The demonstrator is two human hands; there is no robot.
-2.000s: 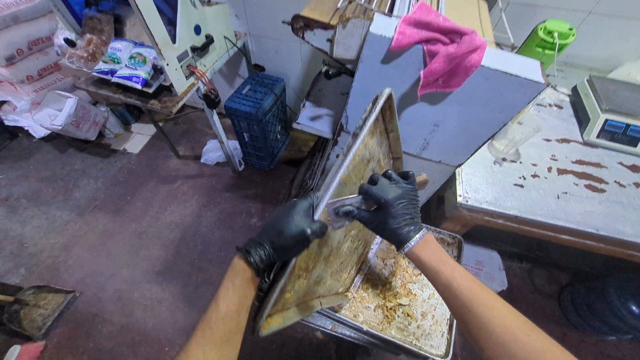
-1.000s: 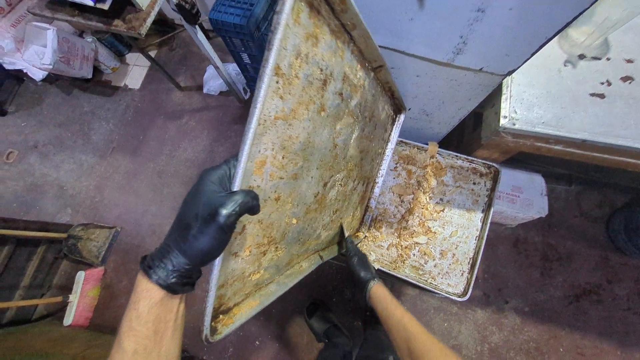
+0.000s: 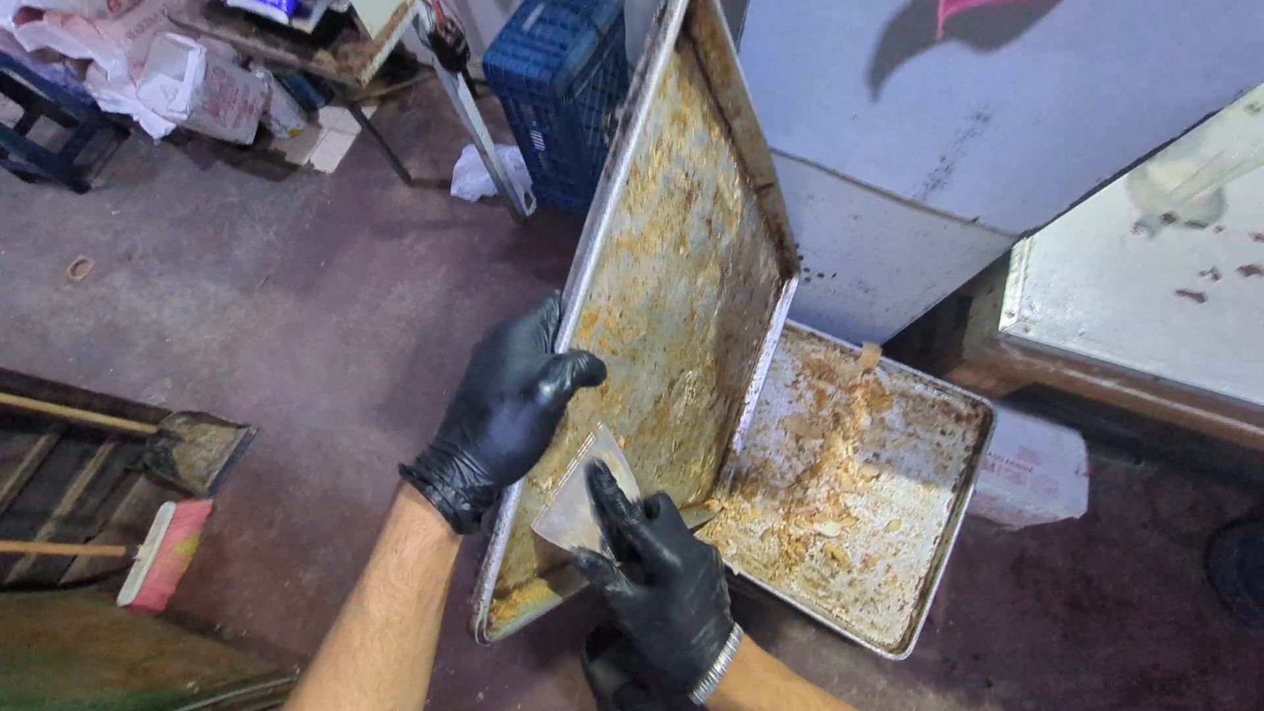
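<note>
My left hand (image 3: 504, 405), in a black glove, grips the long rim of a metal baking sheet (image 3: 671, 267) that stands tilted on its side, its inner face spotted with brown and yellow residue. A flat metal scraper (image 3: 590, 491) is held by my right hand (image 3: 662, 578), also gloved in black, with its blade against the lower part of that sheet. Below and to the right, a second baking sheet (image 3: 948, 494) lies face up, bearing loose brown crumbs and flakes (image 3: 839, 474). The upright sheet's lower edge meets its left side.
A blue plastic crate (image 3: 553, 99) stands behind the upright sheet. At right are a light metal-topped table (image 3: 1116, 286) and a white printed bag (image 3: 1032, 469). On the left floor lie a dustpan (image 3: 197, 449) and a pink-bristled broom (image 3: 170, 553). A light panel (image 3: 889, 197) rises behind the sheets.
The scraper hand, low by the sheets' meeting corner a second ago, is now nearer my left hand, with the blade on the upright sheet. My left hand keeps its hold on the rim.
</note>
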